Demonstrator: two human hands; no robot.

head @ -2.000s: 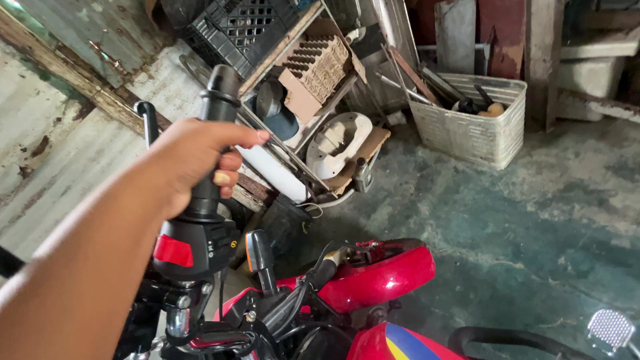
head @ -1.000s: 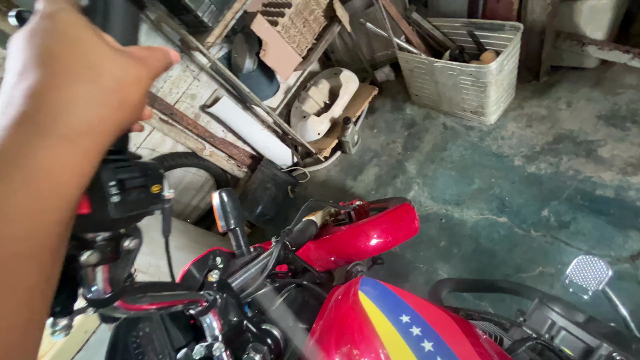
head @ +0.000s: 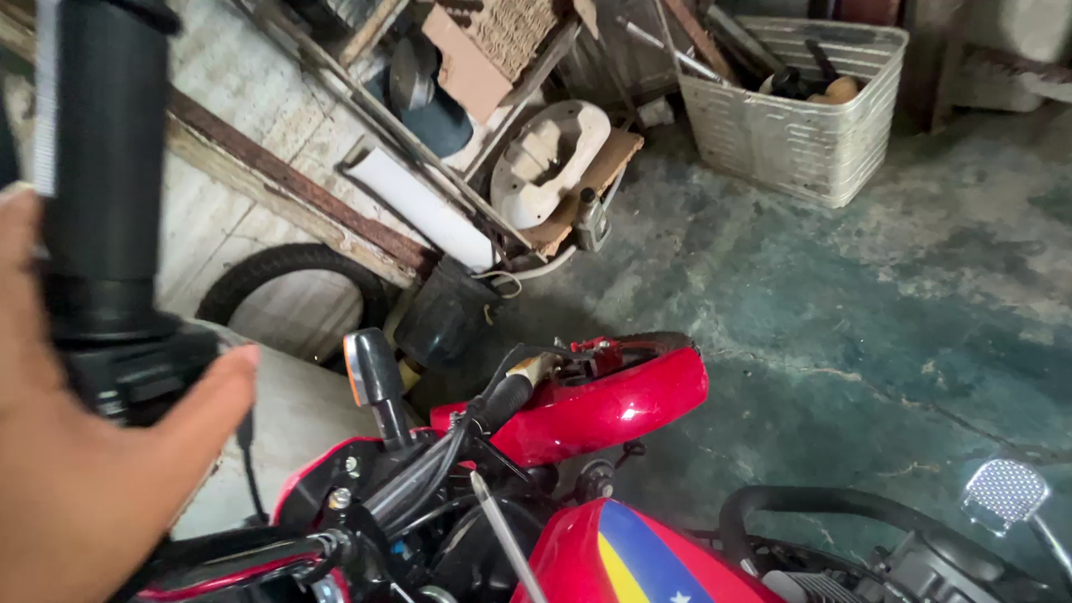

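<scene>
My left hand (head: 100, 452) is at the lower left with thumb and finger apart, around or beside the black switch housing (head: 138, 364) under the rubber handlebar grip (head: 105, 167); whether it touches is unclear. A screwdriver's metal shaft (head: 508, 536) with a pointed tip rises from the bottom edge over the motorcycle, left of the red fuel tank (head: 569, 548) with yellow and blue stripes. Its handle and my right hand are out of view. Beyond are the turn signal (head: 374, 381) and the red front fender (head: 603, 410).
A pale plastic basket (head: 787, 142) of tools stands on the concrete floor. A leaning shelf (head: 511, 117) holds cardboard and a white plastic part (head: 553, 159). Beside it are a black bucket (head: 444, 314) and a tire (head: 289, 260). A metal pedal (head: 1005, 490) sticks out at the right.
My left hand has gone from the rubber grip, where its fingers were wrapped, down to the switch housing. The screwdriver shaft now shows clearly. The view has shifted.
</scene>
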